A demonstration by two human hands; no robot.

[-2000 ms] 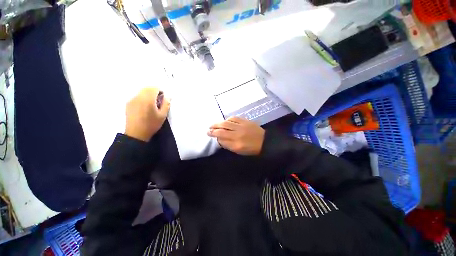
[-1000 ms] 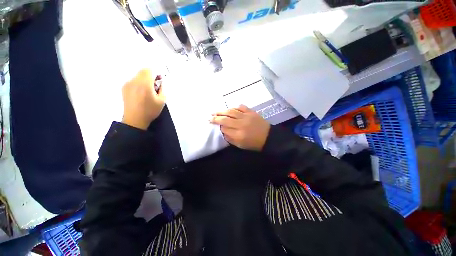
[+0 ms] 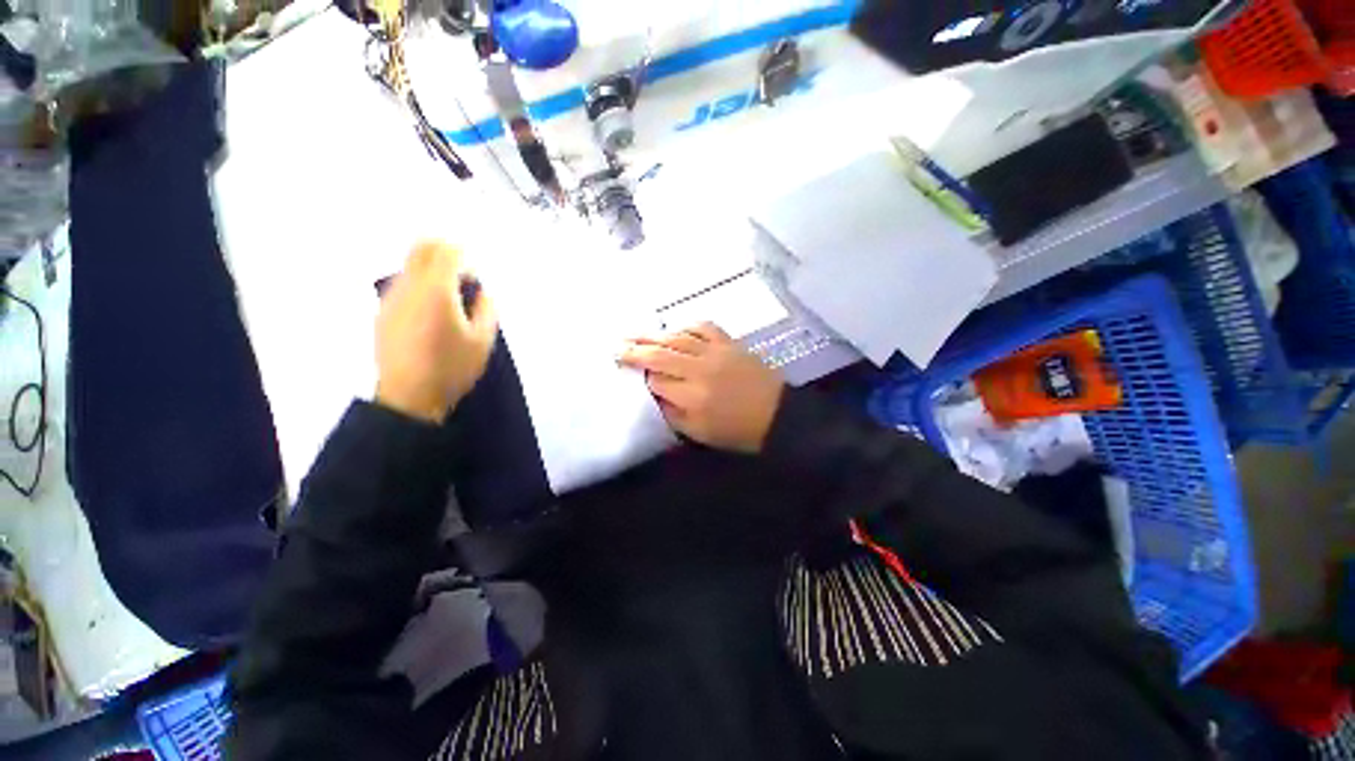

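Note:
A white cut piece [image 3: 572,394] lies from below the machine head down to the table's front edge. A navy cut piece [image 3: 502,431] shows along its left side, under and below my left hand. My left hand [image 3: 431,335] is closed on the navy piece, with a dark bit at the thumb. My right hand [image 3: 710,387] lies on the white piece's right edge, fingers bent and pointing left; whether it pinches the cloth is hard to tell. The presser foot and needle area [image 3: 617,208] is above the hands, blurred by glare.
A long navy panel [image 3: 164,357] lies at left beside white layers [image 3: 283,223]. Loose white sheets [image 3: 877,260], yellow-green snips [image 3: 939,186] and a dark flat object [image 3: 1052,179] lie at right. A blue basket [image 3: 1189,491] holds an orange packet [image 3: 1049,378]. Tools [image 3: 416,97] hang left of the head.
The view has tilted up, showing the blue knob and the control panel. My left hand has turned slightly and a dark corner shows at its left. My right hand stays on the white piece's edge.

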